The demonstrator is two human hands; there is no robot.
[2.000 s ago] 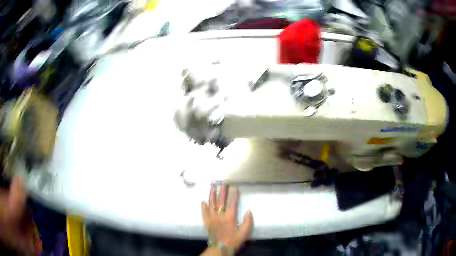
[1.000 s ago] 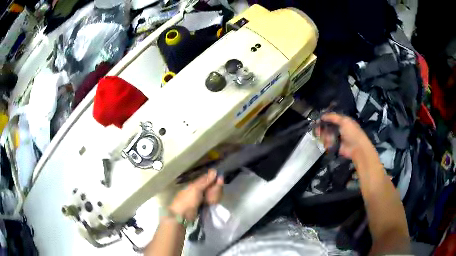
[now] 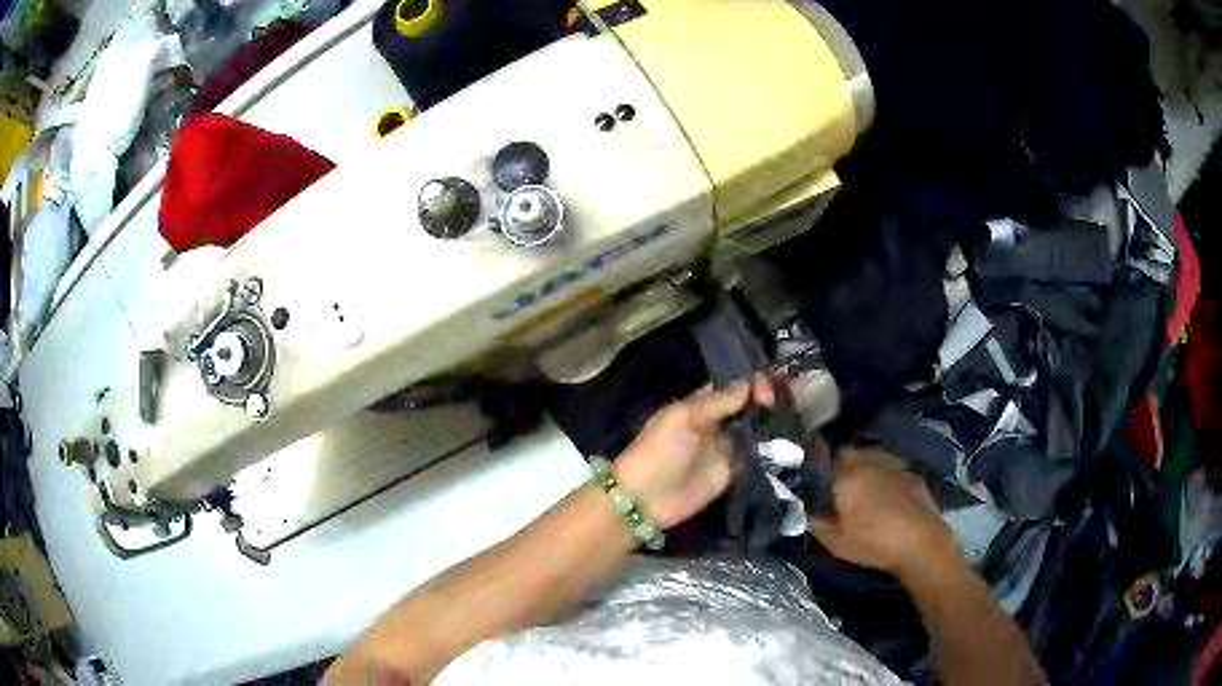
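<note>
My left hand [image 3: 677, 462], with a green bead bracelet at the wrist, is at the right end of the white machine table [image 3: 389, 570]. Its fingers are closed on a dark grey fabric strip [image 3: 730, 342]. My right hand [image 3: 878, 509] is just right of it, at grey and white cloth [image 3: 781, 480]; its fingers are partly hidden, so its grip cannot be told. The cream JACK sewing machine [image 3: 402, 288] lies diagonally across the view, beyond my left forearm.
A red cloth cover [image 3: 235, 181] and dark thread cones [image 3: 469, 47] are behind the machine. Navy cloth [image 3: 1019, 94] and a heap of grey garment pieces [image 3: 1032, 335] lie at the right. Shiny silvery material [image 3: 670, 630] is at the bottom, close to me.
The view has shifted right. The strip was stretched between both hands over the table; now both hands are close together by the grey heap at the table's right end.
</note>
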